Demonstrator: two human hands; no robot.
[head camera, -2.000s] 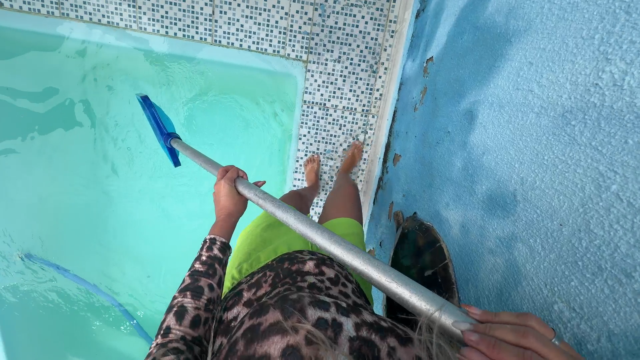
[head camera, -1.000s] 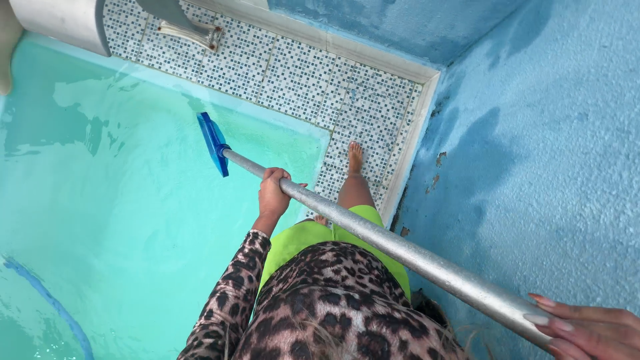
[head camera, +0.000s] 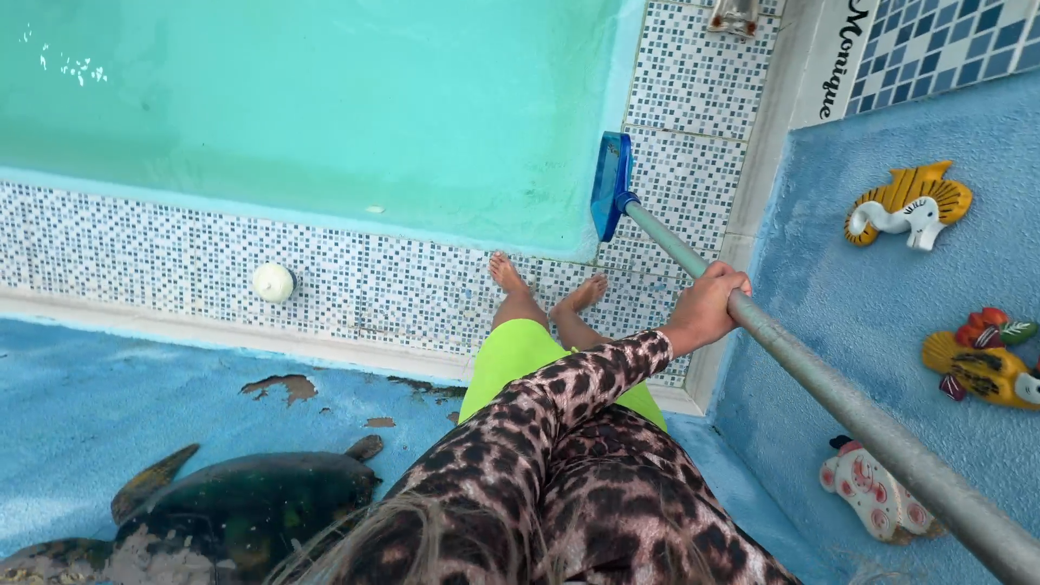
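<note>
My left hand (head camera: 708, 305) is closed around the metal pole (head camera: 865, 418) of a pool skimmer, right of my body. The blue skimmer head (head camera: 611, 187) lies at the far end of the pole, over the pool's corner edge, where the water meets the tiled ledge. From my hand the pole runs down to the lower right and out of the frame. My right hand is outside the view.
I stand barefoot on the mosaic-tiled ledge (head camera: 422, 284) beside the pool water (head camera: 325, 122). A round white object (head camera: 274, 282) sits on the ledge. Blue walls bear a turtle figure (head camera: 252, 504), a seahorse ornament (head camera: 906, 207) and a fish ornament (head camera: 979, 366).
The view has turned strongly. The skimmer head, over the water before, is now at the pool's corner edge. My right hand, on the pole's near end earlier, has left the view.
</note>
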